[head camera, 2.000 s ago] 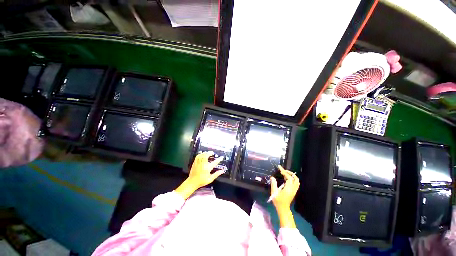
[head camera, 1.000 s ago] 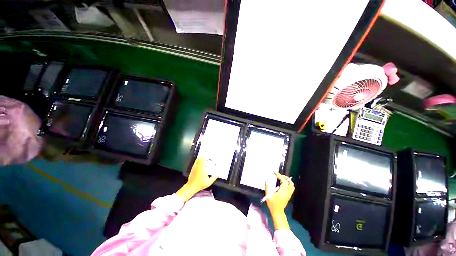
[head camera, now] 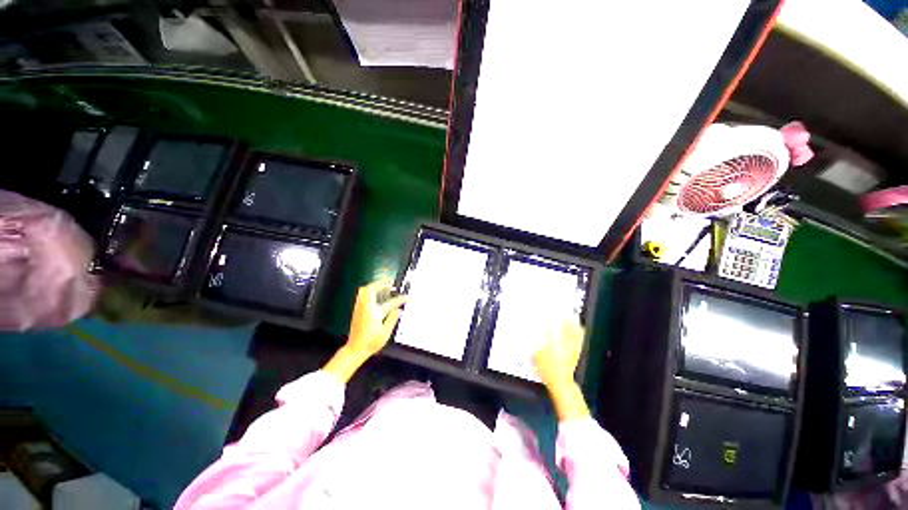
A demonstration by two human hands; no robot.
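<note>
A black two-pocket tray [head camera: 478, 365] lies in front of me with two tablet-like units side by side. The left screen [head camera: 444, 297] and right screen [head camera: 536, 317] both look bright white. My left hand [head camera: 371, 319] is at the tray's left edge, thumb and fingers apart, with nothing clearly held. My right hand [head camera: 560, 355] is over the lower right part of the right screen, blurred against the white glare. Whether it holds the thin pale stick cannot be seen.
A large white panel [head camera: 577, 110] stands behind the tray. Stacked trays with dark screens stand left [head camera: 267, 269] and right [head camera: 725, 448]. A pink-white fan [head camera: 735, 181] and calculator [head camera: 754, 249] are back right. Another person's pink sleeve [head camera: 42, 261] is at far left.
Both screens went from dark with reflections to white. My left hand has moved left from the left screen to the tray's edge. My right hand has moved slightly up over the right screen.
</note>
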